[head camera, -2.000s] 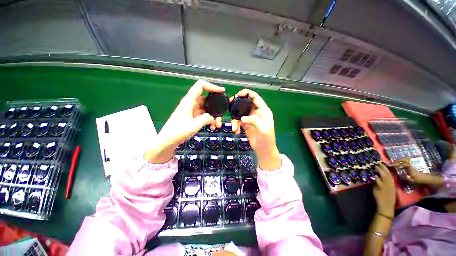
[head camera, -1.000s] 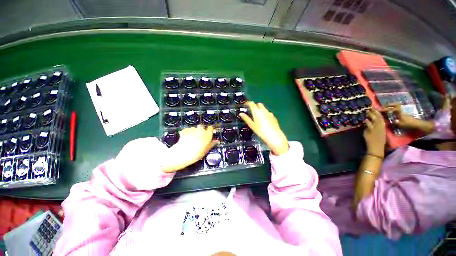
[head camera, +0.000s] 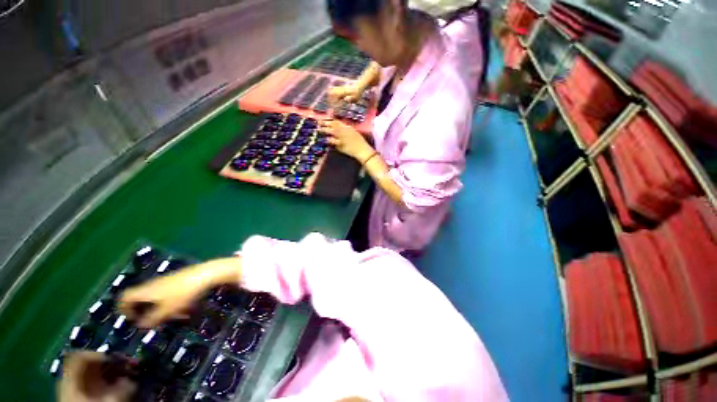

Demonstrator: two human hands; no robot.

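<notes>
The clear pocket tray [head camera: 267,349] lies at the lower left, tilted in the view, with rows of round black units [head camera: 224,375], many with a small white label. My right hand [head camera: 169,298] reaches over the tray from the right, fingers bent down at the units. My left hand [head camera: 90,378] is at the bottom left edge over the tray, blurred and cut off. Dark units show by both hands' fingers, but whether either hand grips one cannot be told.
A coworker in a pink smock [head camera: 428,129] works at a tan board [head camera: 236,174] of dark units on a black base. A red-orange sheet [head camera: 263,94] lies beyond, under clear trays. A rack with red stacks [head camera: 601,314] stands right, across a blue floor [head camera: 503,228].
The view has swung right, bringing in the coworker and rack; the left tray, paper and calculator are out of view. My hands remain over the central tray, now at lower left.
</notes>
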